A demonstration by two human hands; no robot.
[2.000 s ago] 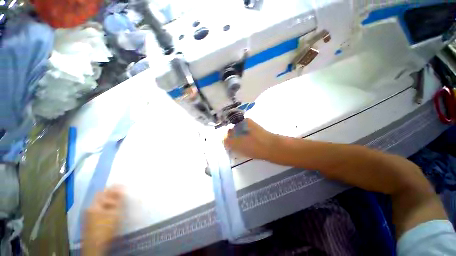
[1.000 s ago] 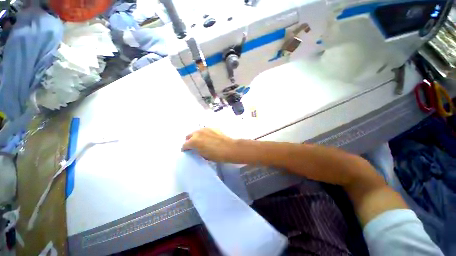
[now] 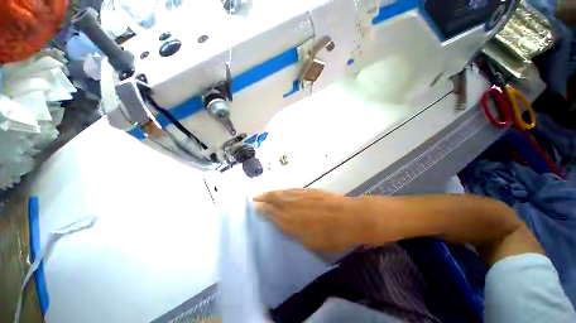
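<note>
A pale blue cloth piece [image 3: 275, 265] hangs over the table's front edge, with a fold running down it. My right hand [image 3: 309, 217] lies along the cloth's upper right side, fingers pointing left, the cloth partly under the palm. My left hand is not in view. The white sewing machine [image 3: 265, 38] stands behind. Its presser foot area [image 3: 221, 165] and a dark knurled knob [image 3: 252, 166] are uncovered, a little above my right hand and apart from the cloth.
Red and yellow scissors [image 3: 508, 108] lie at the table's right end. Blue-grey garments [image 3: 527, 202] are heaped at right. A narrow white strip [image 3: 57, 236] curls over the left edge. White scraps [image 3: 28, 113] are piled at upper left. A blue crate edge [image 3: 451, 268] shows beside the lap.
My left hand, seen two seconds ago at lower left, is gone from view. The cloth has come off the needle area and turned. The view has shifted, so the machine sits further left.
</note>
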